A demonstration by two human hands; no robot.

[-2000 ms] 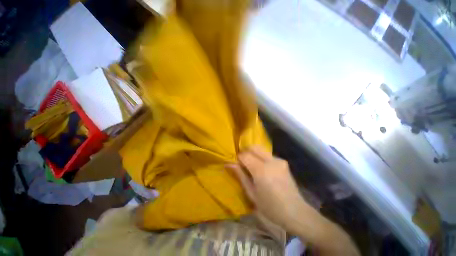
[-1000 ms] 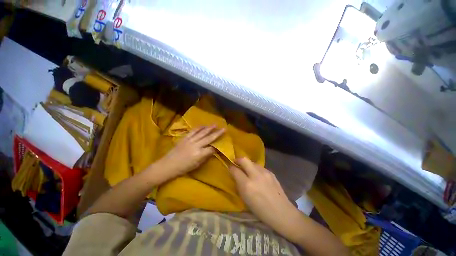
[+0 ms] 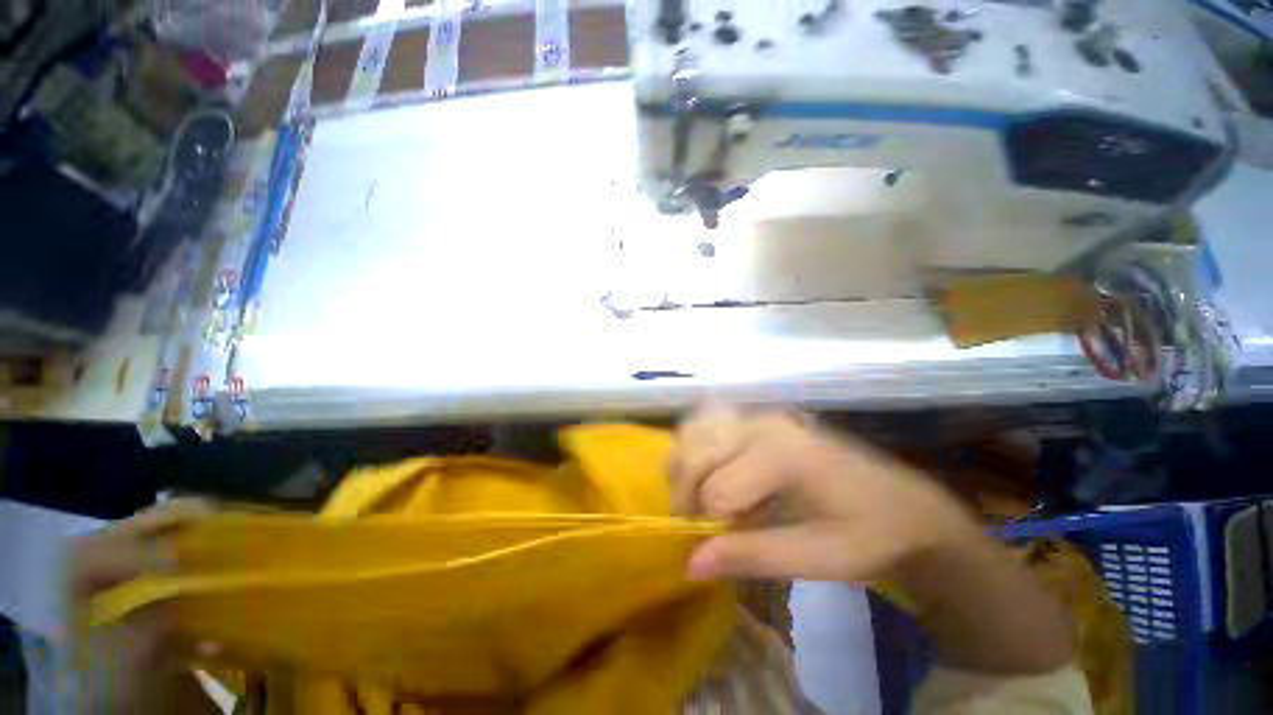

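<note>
A mustard-yellow garment piece is stretched sideways between my hands, below the table's front edge and over my lap. Its folded edge runs as a line from hand to hand. My right hand pinches the right end of that edge. My left hand is blurred at the far left and holds the other end; its fingers are partly hidden by cloth. The white sewing machine with a blue stripe stands on the table beyond, with no yellow cloth under its needle.
The white table has printed tape along its left and back edges. A yellow scrap and red-handled scissors lie on the right. A blue plastic basket with yellow cloth beside it is at the lower right.
The view has swung up and right to face the machine. The cloth was bunched on my lap under both hands; now it is lifted and stretched, with my left hand far left.
</note>
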